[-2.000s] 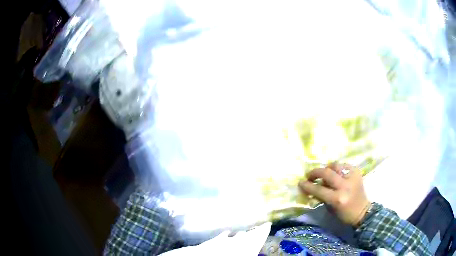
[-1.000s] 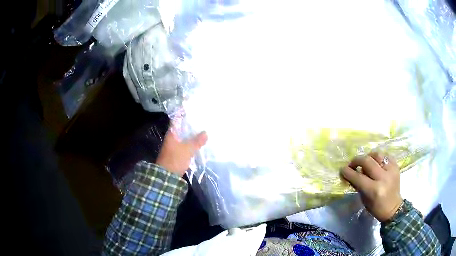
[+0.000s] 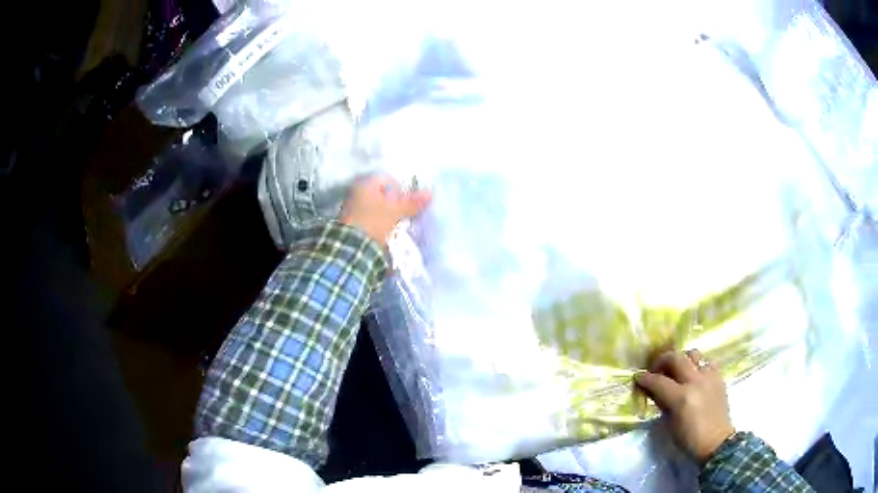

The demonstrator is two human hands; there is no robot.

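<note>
Clear garment bags [image 3: 616, 385] with yellow-gold print lie on the overexposed white table in front of me. My right hand [image 3: 685, 393] pinches the film of the top bag at its near edge, and creases run out from its fingers. My left hand [image 3: 380, 207] lies at the left edge of the clear film, thumb pointing right. Glare hides whether its fingers grip the film. Most of the bag's far part is washed out to white.
A pale garment with metal buttons [image 3: 303, 183] is bunched at the left table edge, beside a bagged item with a printed white strip [image 3: 245, 63]. Below the edge, a bagged item [image 3: 173, 197] lies in shadow by brown cardboard. Dark cloth [image 3: 826, 466] shows at lower right.
My left hand came into view and has moved up along the bag's left edge. My right hand still holds the film, now lower; the yellow print has bunched and creased around it.
</note>
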